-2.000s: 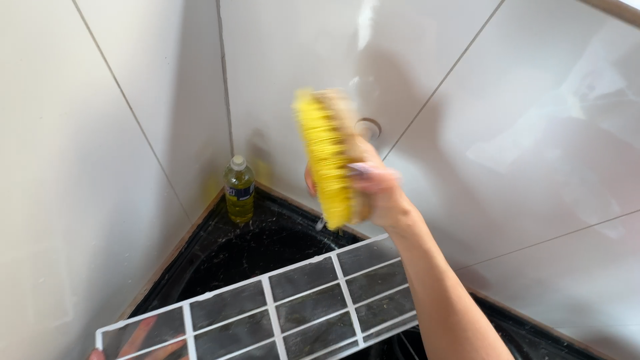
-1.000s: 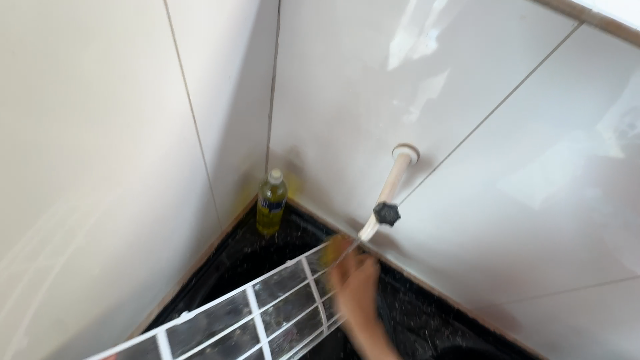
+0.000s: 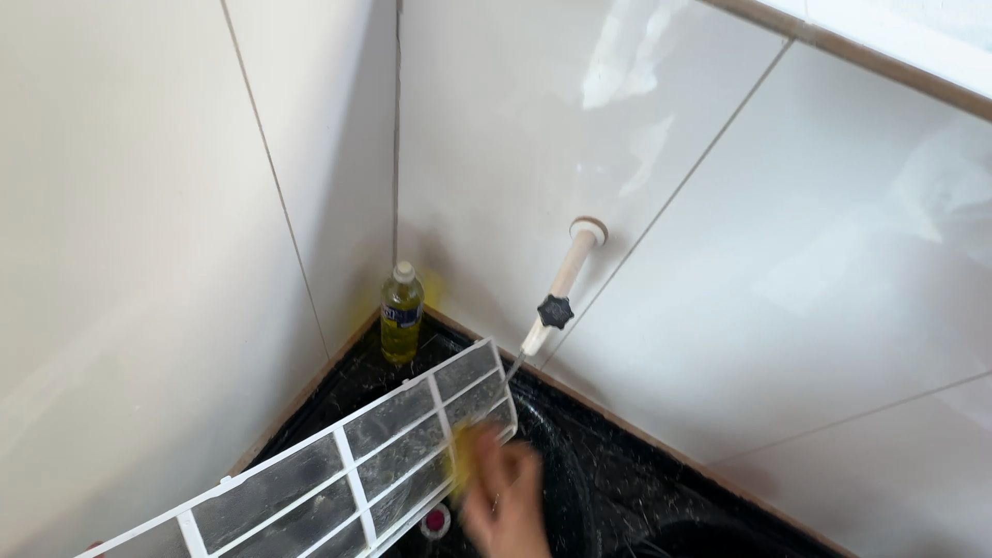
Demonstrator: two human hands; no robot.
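Observation:
A white-framed mesh filter panel [image 3: 353,465] lies slanted over a black basin [image 3: 570,473]. My right hand [image 3: 504,488], blurred, grips a yellow-bristled brush [image 3: 463,457] against the panel's mesh near its right end. Of my left hand [image 3: 94,549] only a fingertip shows at the panel's lower left edge; the rest is out of frame. Water runs from a white plastic tap [image 3: 570,267] with a black knob onto the panel's right end.
A capped bottle of yellow liquid [image 3: 400,329] stands in the corner on the black speckled counter [image 3: 643,496], behind the panel. Glossy white wall panels [image 3: 496,155] rise on both sides. A pink-centred drain fitting [image 3: 435,521] shows below the panel.
The brush, held up in front of the wall two seconds ago, has come down onto the panel with my right hand. The tap, then hidden behind that hand, is now visible.

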